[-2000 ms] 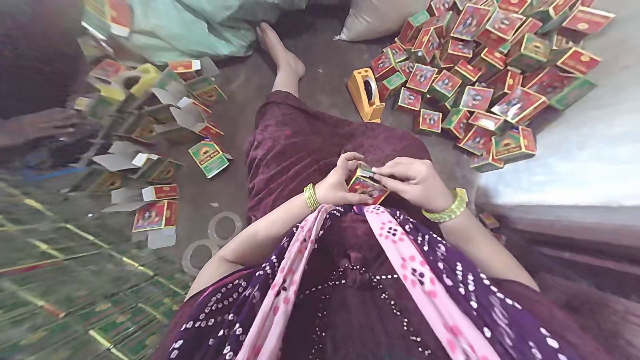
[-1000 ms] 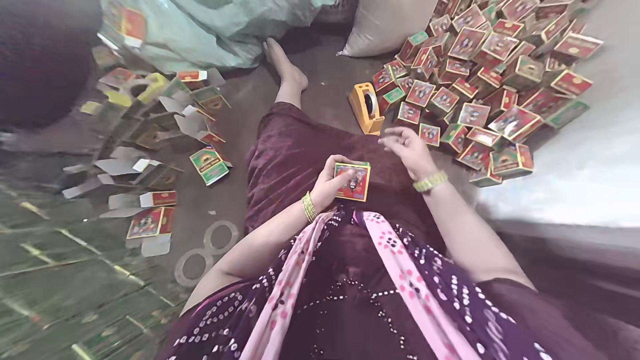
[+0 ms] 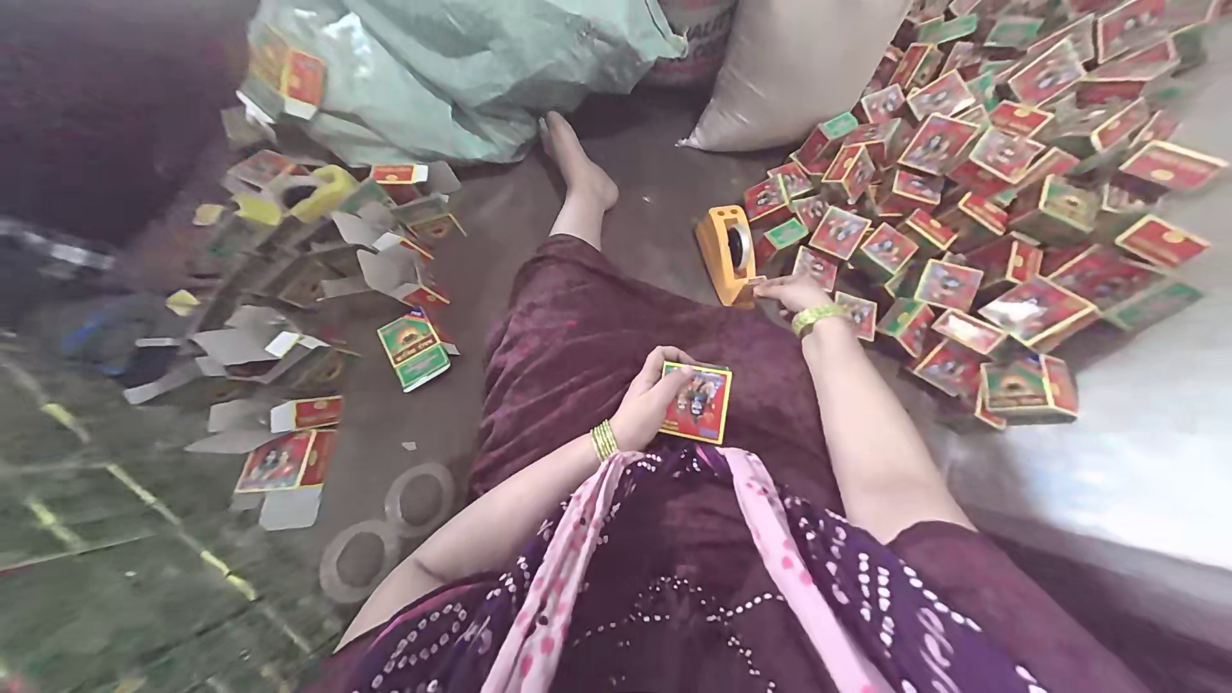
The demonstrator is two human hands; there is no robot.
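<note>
My left hand (image 3: 650, 404) is closed on a small red and green printed carton (image 3: 699, 404) over my lap, its picture side facing up. My right hand (image 3: 794, 294) reaches out to the front end of an orange tape dispenser (image 3: 724, 255), its fingertips touching or very near the cutting edge. Whether a piece of tape is between those fingers I cannot tell. A roll of tape (image 3: 740, 244) sits in the dispenser, which stands on the floor beside my knee.
Many closed cartons (image 3: 948, 284) are heaped at the right. Open, unfolded cartons (image 3: 279, 462) lie at the left, near a green and red carton (image 3: 414, 348). Two pale rings (image 3: 420, 500) lie on the floor. A pale green sack (image 3: 462, 77) and a whitish sack (image 3: 789, 72) stand ahead.
Two seconds ago both hands were at the carton. My right hand has since moved away from it and forward to the tape dispenser, while my left hand keeps hold of the carton.
</note>
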